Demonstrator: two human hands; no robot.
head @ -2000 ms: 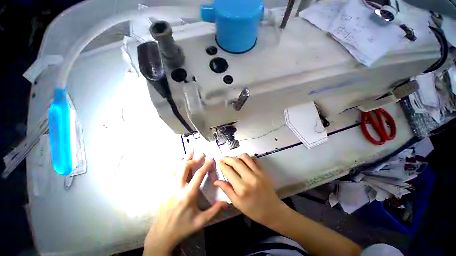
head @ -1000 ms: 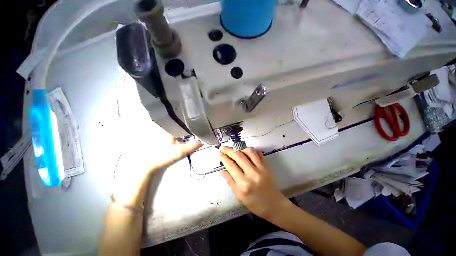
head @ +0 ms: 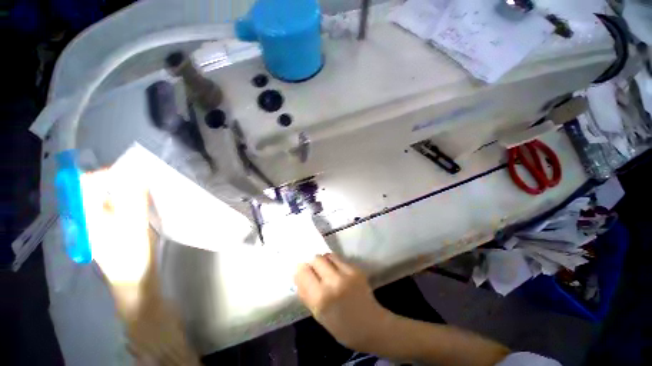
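White fabric pieces point(head: 304, 237) lie in front of the presser foot and needle point(head: 304, 196); glare hides their outline and number. My right hand point(head: 336, 289) is closed on their near edge, with curled fingers, at the table's front. My left hand point(head: 118, 221) is far to the left, beside the blue bottle-shaped item point(head: 73, 207). It is blurred and overexposed, so its grip cannot be told. A glaring white shape point(head: 196, 204) lies between my left hand and the needle; I cannot tell if it is fabric or lit table.
The off-white machine head point(head: 357, 107) crosses the table, with a blue cap point(head: 289, 43) and work papers point(head: 479, 36) on it. Small dark metal snips point(head: 437, 157) and red-handled scissors point(head: 534, 166) lie on the bed. Offcuts point(head: 550, 250) fill a blue bin at lower right.
My left hand has moved from the needle to the far left. My right hand has drawn back toward the front edge with white pieces. The white stack has left the bed, and dark snips show there.
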